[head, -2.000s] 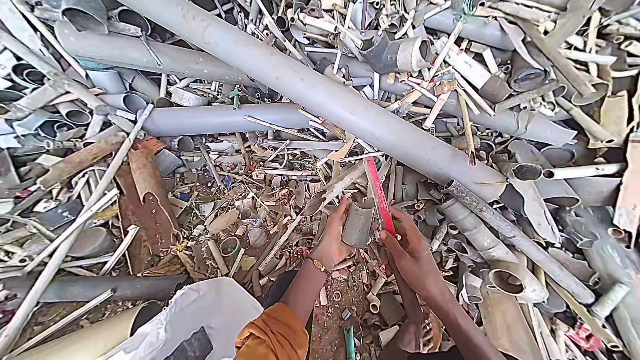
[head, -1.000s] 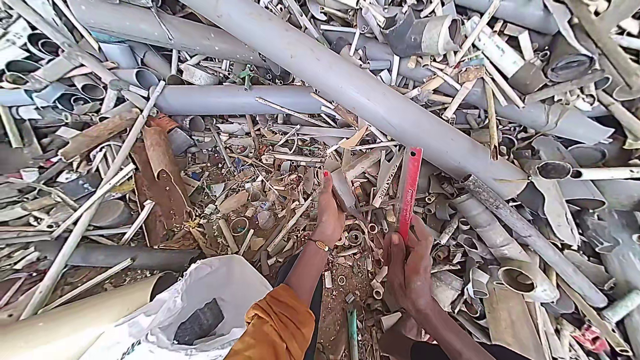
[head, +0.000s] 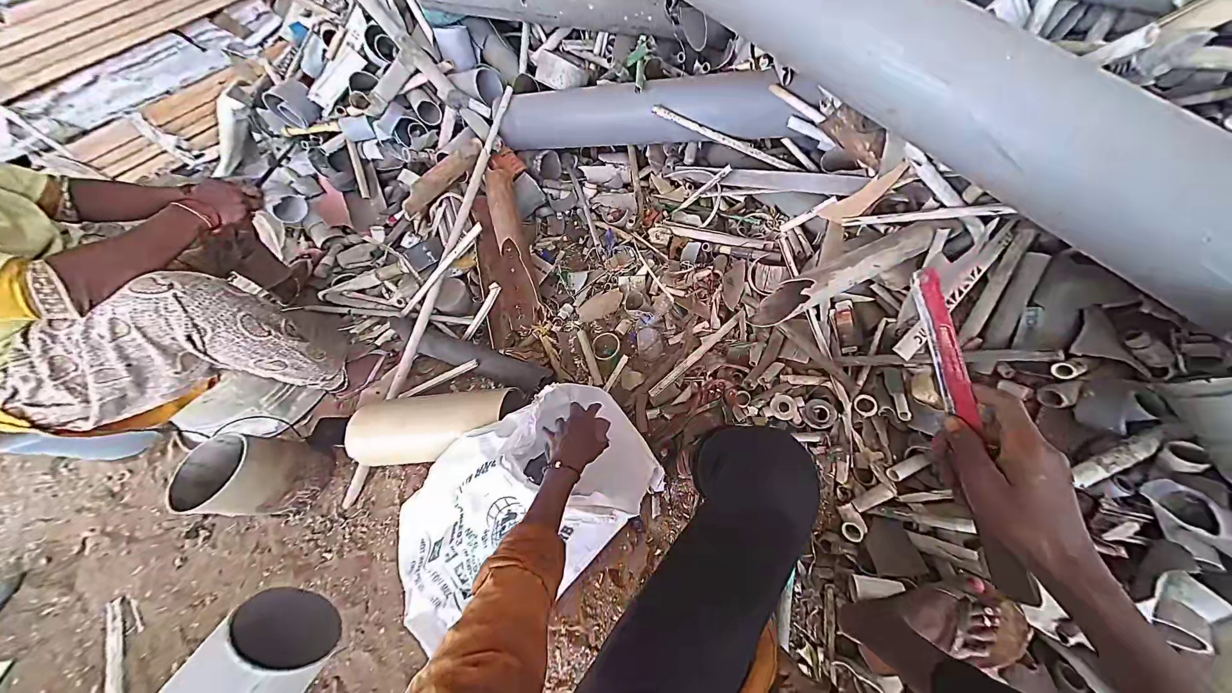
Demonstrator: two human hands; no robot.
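Note:
My left hand (head: pixel 579 435) is over the mouth of a white woven sack (head: pixel 452 539), fingers spread and pointing down into it. A dark piece shows inside the sack beside the hand; whether a finger touches it I cannot tell. On the right, my right hand (head: pixel 1006 481) grips a red flat tool (head: pixel 945 351), which looks like a hacksaw blade handle or a bar, held upright over the pile of scrap pipe. A dark flat end shows below that hand.
A large grey plastic pipe (head: pixel 991 125) crosses the upper right, with another grey pipe (head: pixel 654 111) behind. Pipe offcuts lie all around. At left a person (head: pixel 144 289) sits by the pile. A cream pipe (head: pixel 423 428) and wide pipe pieces (head: pixel 245 476) lie near the sack.
My left hand has moved left from the pipe piece it held near the red tool to the sack mouth. The right hand still holds the red tool. The view has turned left.

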